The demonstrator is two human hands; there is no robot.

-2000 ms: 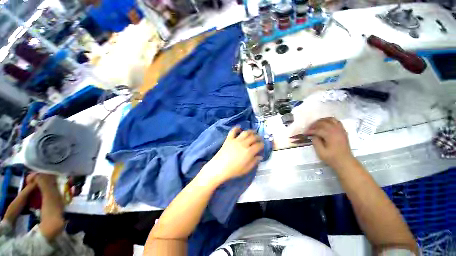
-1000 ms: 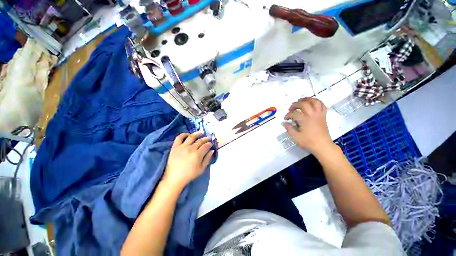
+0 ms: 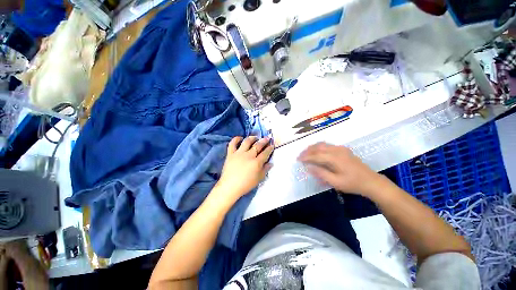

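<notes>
The blue denim dress (image 3: 164,113) is spread left of the sewing machine (image 3: 317,34), its paler wrong side folded back near me. My left hand (image 3: 246,164) presses flat on the dress edge just in front of the presser foot (image 3: 257,107). My right hand (image 3: 334,167) is over the front of the table, blurred, fingers bent together; whether it holds something small cannot be told. The thread snips (image 3: 325,119), orange-red and blue, lie on the table right of the needle.
Black-handled tool (image 3: 370,57) and crumpled clear plastic lie under the machine arm. Checked fabric scraps (image 3: 469,96) are at right. A blue crate (image 3: 452,164) and white strips (image 3: 481,226) are below. Cream cloth (image 3: 65,68) and a grey device (image 3: 28,201) are left, with another person's arm (image 3: 25,266).
My right hand has left the snips, which now lie on the table, and has come left toward the needle area. My left hand stays on the dress edge. The view has shifted.
</notes>
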